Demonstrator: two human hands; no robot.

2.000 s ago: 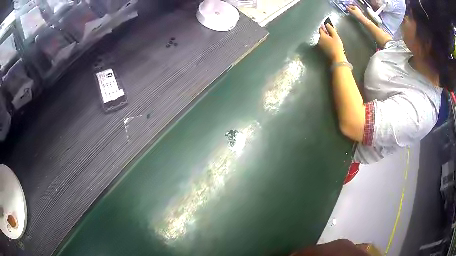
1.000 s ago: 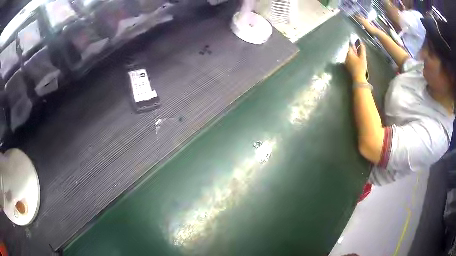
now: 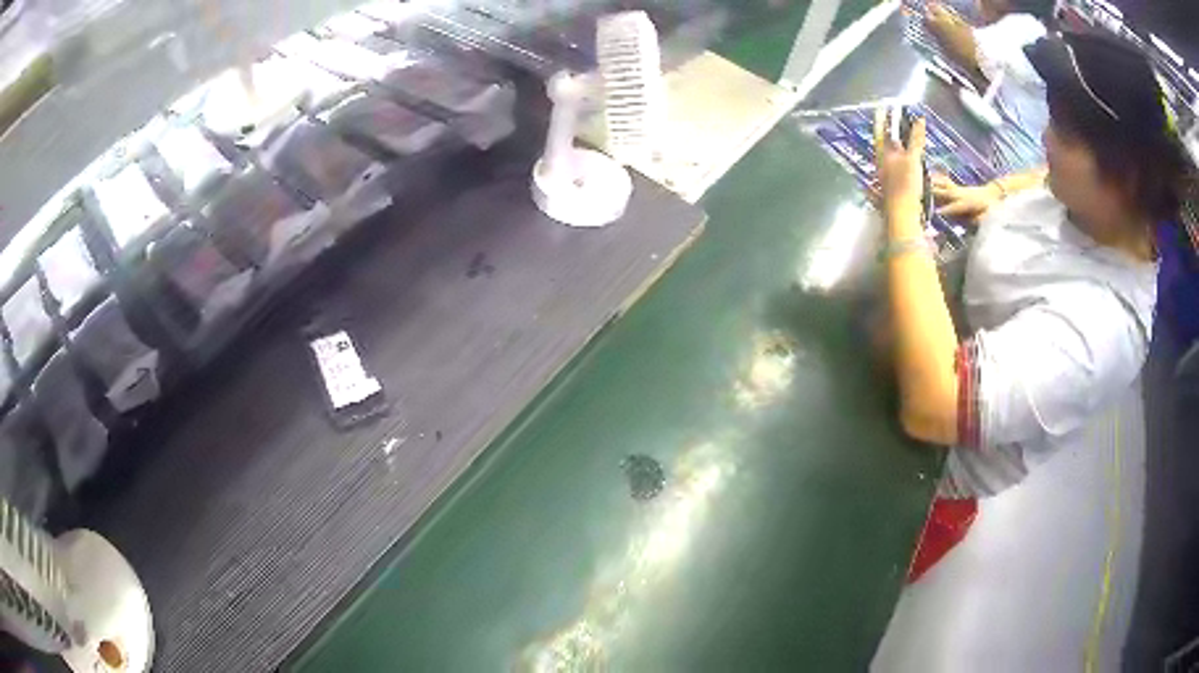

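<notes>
Neither of my hands is in view. A keypad phone or its housing (image 3: 346, 377), a dark bar with a white label, lies alone on the ribbed dark grey mat (image 3: 447, 342) at the left. The shiny dark green bench surface (image 3: 579, 493) runs diagonally in front of me, with a small dark mark on it near the middle.
White desk fans stand at the mat's far end (image 3: 580, 188) and lower left (image 3: 112, 605). A row of grey-black pouches or trays with white tops (image 3: 197, 263) lies behind the mat. At right, a person (image 3: 1039, 316) holds a thin dark object over a blue tray (image 3: 842, 138).
The view has shifted upward, so the phone and mat sit lower and more of the fans and pouches shows. The neighbour's two hands are now closer together near the blue tray.
</notes>
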